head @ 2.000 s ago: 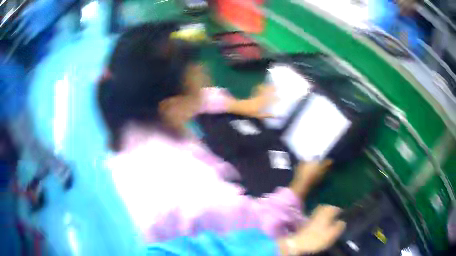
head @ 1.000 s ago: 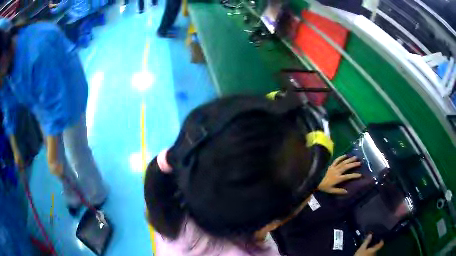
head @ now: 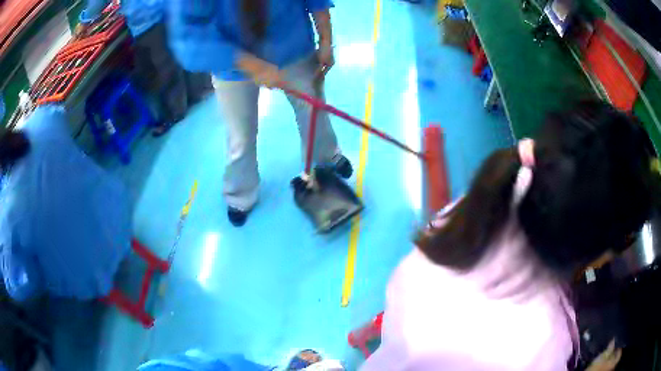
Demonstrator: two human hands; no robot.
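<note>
Neither of my hands can be made out. Blue cloth shows at the bottom edge, with a small unclear patch beside it. A person in a pink smock sits close in front at the right. A hand of that person is by a dark surface at the lower right edge, mostly hidden and cut off. A standing person in blue holds a long-handled black dustpan, which is on or just above the floor, and a broom with a red head.
The blue floor has a yellow line. A green bench and a red sheet are at the upper right. A person in blue is at the left by a red stool frame. A blue stool stands behind.
The view has swung left, away from the bench. The person in pink has shifted right in the picture; the lit tablets have left it. The sweeper now appears nearer the middle.
</note>
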